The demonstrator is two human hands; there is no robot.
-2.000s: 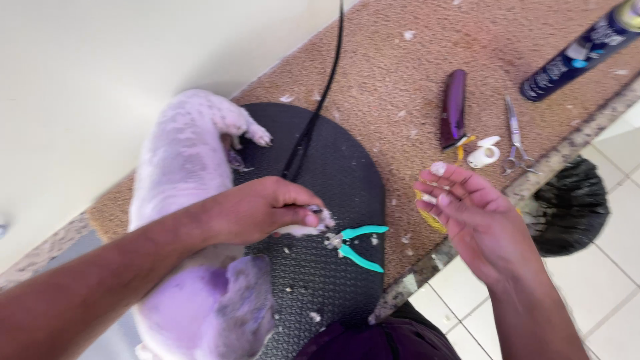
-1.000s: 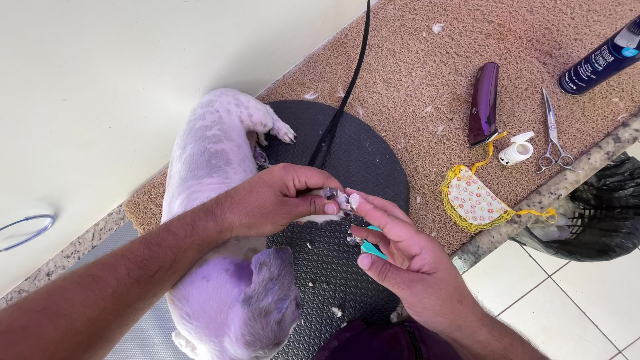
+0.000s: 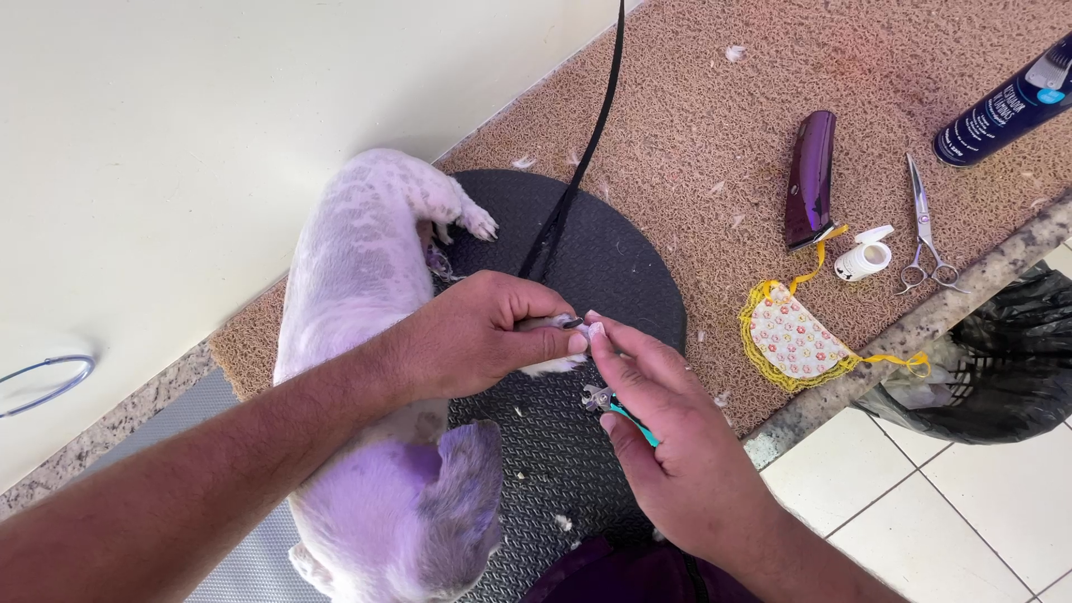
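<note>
A white, grey-patched dog [image 3: 360,243] lies along the left side of a round black textured mat [image 3: 636,260]. My left hand [image 3: 486,335] pinches one of its front paws [image 3: 548,322], and a dark claw shows between the fingers. Fingertips of my right hand [image 3: 662,402] meet the paw's tip; the index finger carries white residue, and whether something small is held there cannot be told. Below those fingers, teal-handled nail clippers [image 3: 599,398] lie on the mat, partly hidden by the hand. A black strap [image 3: 586,159] runs down to the mat.
On the brown looped matting [image 3: 670,100] at the right lie a purple hair clipper [image 3: 811,180], a small open white bottle [image 3: 863,261], steel scissors [image 3: 923,226], a flowered bandana [image 3: 796,335] and a dark blue spray can [image 3: 1005,105]. A black-lined bin [image 3: 1013,368] stands beyond the stone edge.
My right hand has come left from beside the mat to the paw, over the clippers. My left hand keeps hold of the paw. The view has shifted, bringing the bandana into sight.
</note>
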